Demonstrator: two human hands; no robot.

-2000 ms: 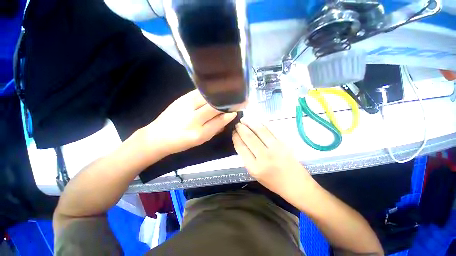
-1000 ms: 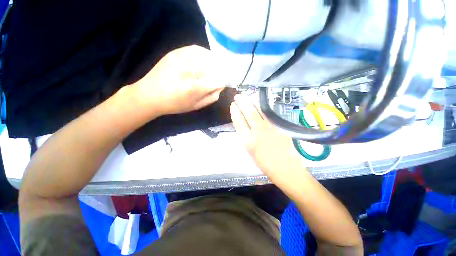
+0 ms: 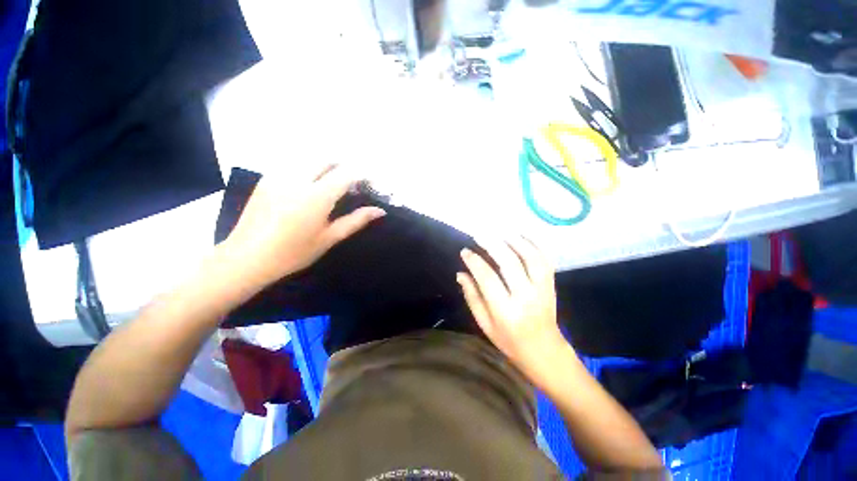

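A black cloth piece point(image 3: 376, 258) lies over the front edge of the white sewing table and hangs towards my lap. My left hand point(image 3: 291, 221) rests on its left part, thumb and fingers apart near the upper edge. My right hand point(image 3: 512, 291) lies on its right end with the fingers spread a little. Neither hand clearly pinches the cloth. The presser foot area point(image 3: 437, 66) of the sewing machine is behind the cloth, apart from it and washed out by glare.
Scissors with green and yellow loops point(image 3: 554, 174), black snips point(image 3: 606, 127) and a phone point(image 3: 646, 89) lie at the right. A large black cloth pile point(image 3: 132, 122) lies at the left. A white cable point(image 3: 705, 230) loops over the front edge. Blue crates stand below.
The cloth and both hands have moved from the needle area towards me, to the table's front edge. My right hand's fingers have spread. The view has shifted, and the machine head covers less of it.
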